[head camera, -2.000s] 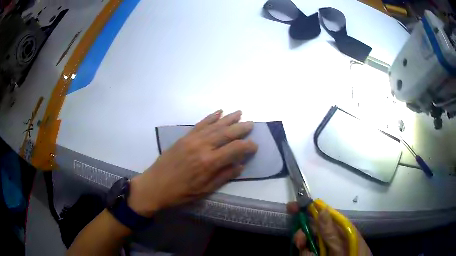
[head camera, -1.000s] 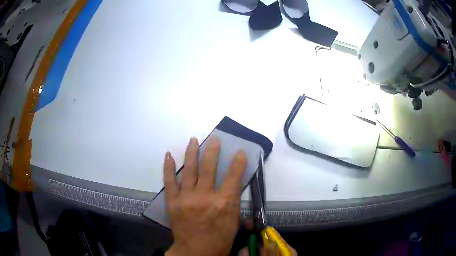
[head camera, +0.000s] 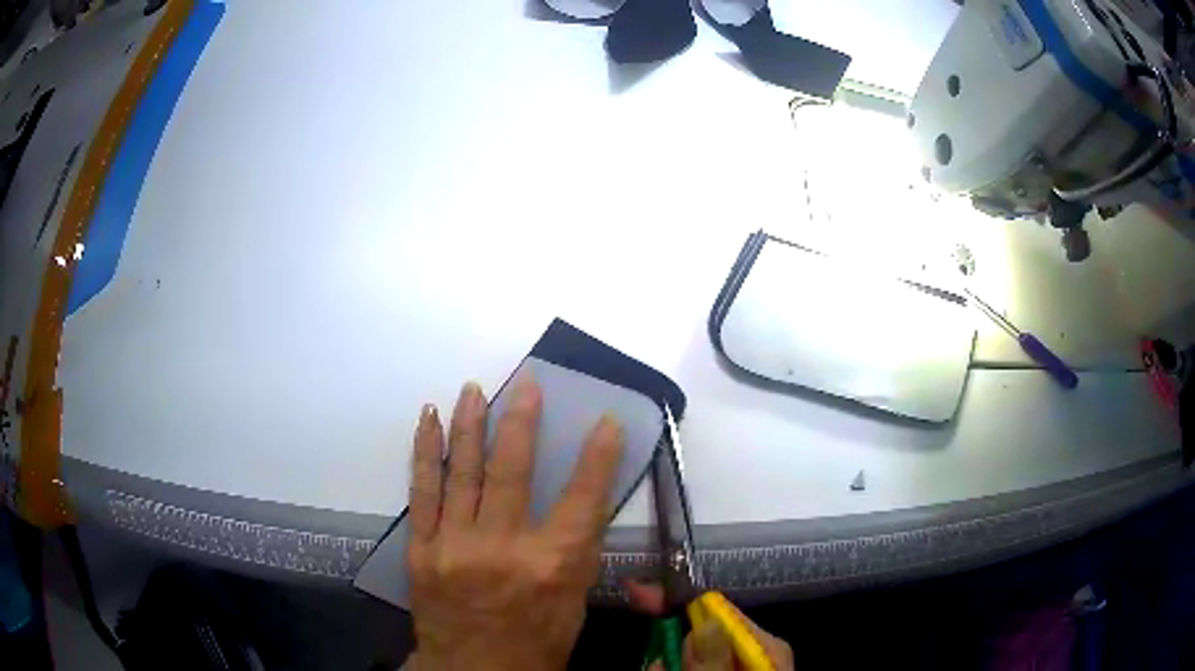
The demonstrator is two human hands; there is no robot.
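Note:
A dark panel (head camera: pixel 611 362) with a light grey sheet on it lies tilted at the table's front edge, its dark border showing at the far end. My left hand (head camera: pixel 509 524) is spread flat on the panel, fingers pointing away from me. My right hand (head camera: pixel 721 642), partly cut off by the bottom edge, holds scissors (head camera: pixel 674 531) by the yellow and green handles. The blade tips are at the panel's right rounded corner. Whether the blades are cutting the border cannot be told.
Stacked panels (head camera: pixel 852 334) lie at right, near a purple-handled tool (head camera: pixel 1042 357) and a small scrap (head camera: pixel 858 481). The sewing machine head (head camera: pixel 1009 112) stands at upper right. Dark curled pieces (head camera: pixel 793 59) lie at the back. A ruler tape (head camera: pixel 236 534) runs along the front edge.
The panel has been turned from lying lengthwise to a tilt, and my left hand turned with it. The scissors moved to its rounded corner. The whole view shifted, moving the table's things left and up.

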